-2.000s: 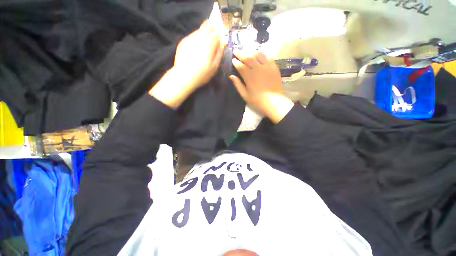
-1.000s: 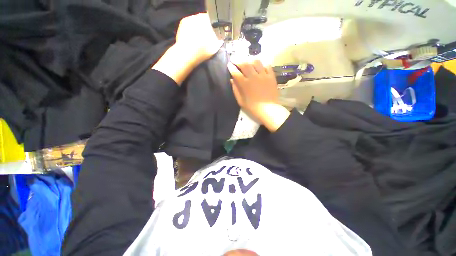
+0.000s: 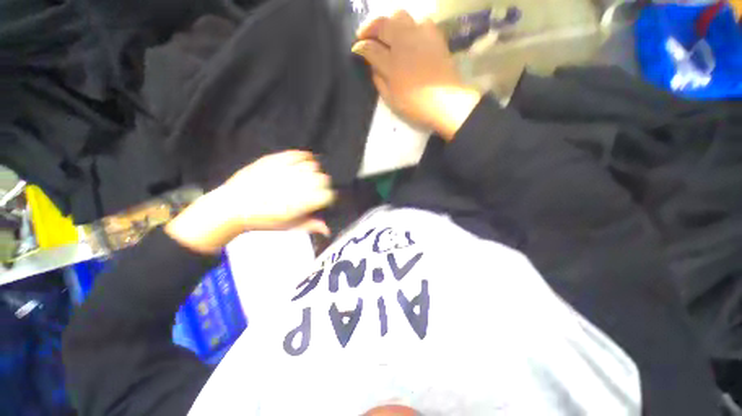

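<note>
The black garment piece (image 3: 268, 97) runs from the top centre down towards my lap. My left hand (image 3: 285, 192) is at its lower part, blurred, with curled fingers closed on the cloth; the fingertips are partly hidden. My right hand (image 3: 419, 69) is at the top centre, its bent fingers and thumb gripping the cloth's right edge beside the machine bed (image 3: 553, 41). Only a bright bit of metal of the sewing parts shows at the top edge; the needle is out of view.
Dark purple snips (image 3: 480, 26) lie right of my right hand. A small blue bin (image 3: 690, 53) is at upper right. More black cloth (image 3: 602, 154) spreads at right and far left. A yellow item (image 3: 50, 218) and blue cloth (image 3: 210, 313) are at left.
My left hand has moved down from beside the needle to the lower part of the cloth. My right hand stays by the bed. The view has tilted down, cutting off the machine head.
</note>
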